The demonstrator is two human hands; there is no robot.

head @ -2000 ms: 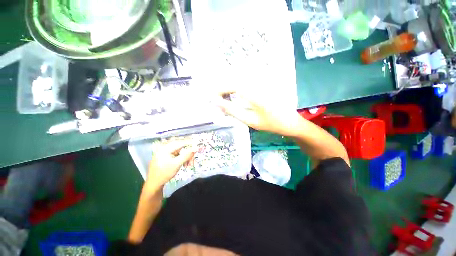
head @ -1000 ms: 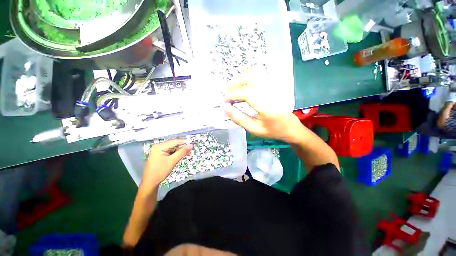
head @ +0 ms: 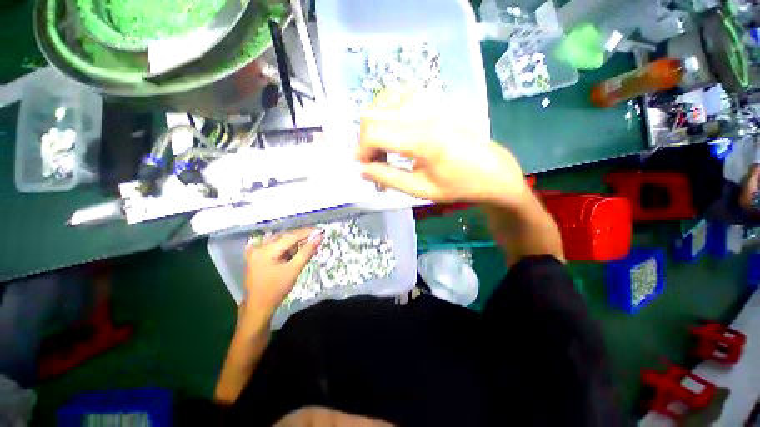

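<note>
The lap tub (head: 401,242), translucent white and full of small white-and-green parts, lies below the bench edge. My left hand (head: 277,261) is over its left side, thumb and fingertips pinched on a small part (head: 317,234). My right hand (head: 437,163) is at the right end of the silver assembly fixture (head: 292,179), over the near side of the bench tub (head: 400,21). Its fingers are bent with a gap to the thumb; glare hides whether it holds anything. The bench tub holds many small parts.
The bowl feeder (head: 108,81) with green lining is at upper left, a clear box (head: 58,150) below it. Air fittings (head: 179,163) sit left of the fixture. An orange bottle (head: 637,82) lies on the bench. A red stool (head: 596,225) and blue bins (head: 637,279) are on the floor at right.
My right hand has shifted a little up over the bench tub, its back turned more to the camera. My left hand stays over the lap tub. The glare on the bench tub has lessened.
</note>
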